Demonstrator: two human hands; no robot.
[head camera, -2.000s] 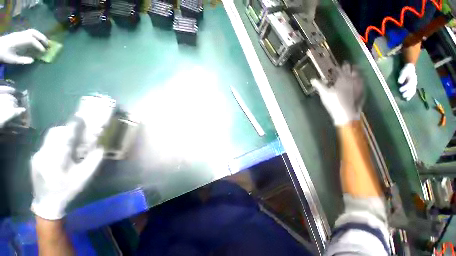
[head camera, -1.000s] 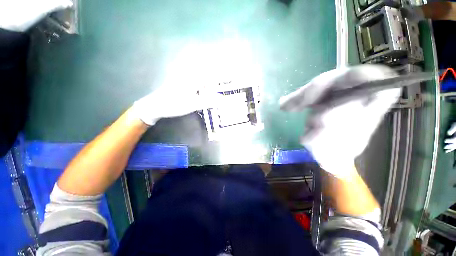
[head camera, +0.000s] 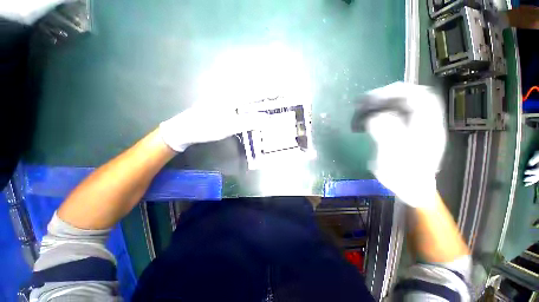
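A square silver metal frame lies on the green bench in front of me, partly washed out by glare. My left hand, in a white glove, grips its left side; the fingertips are lost in the glare. My right hand, also in a white glove, is raised to the right of the frame, apart from it, blurred, with the fingers curled. A dark grey blurred patch shows at its fingers; I cannot tell whether this is a tool or the glove.
More metal units stand on the conveyor track at the right. Blue tape runs along the near bench edge. A blue bin is at the lower left. Another person's white-gloved hand and metal parts are at the top left.
My right hand has turned, and the long grey strip seen across it a second ago no longer shows clearly. My left hand and the frame have hardly moved. Units on the conveyor show more fully.
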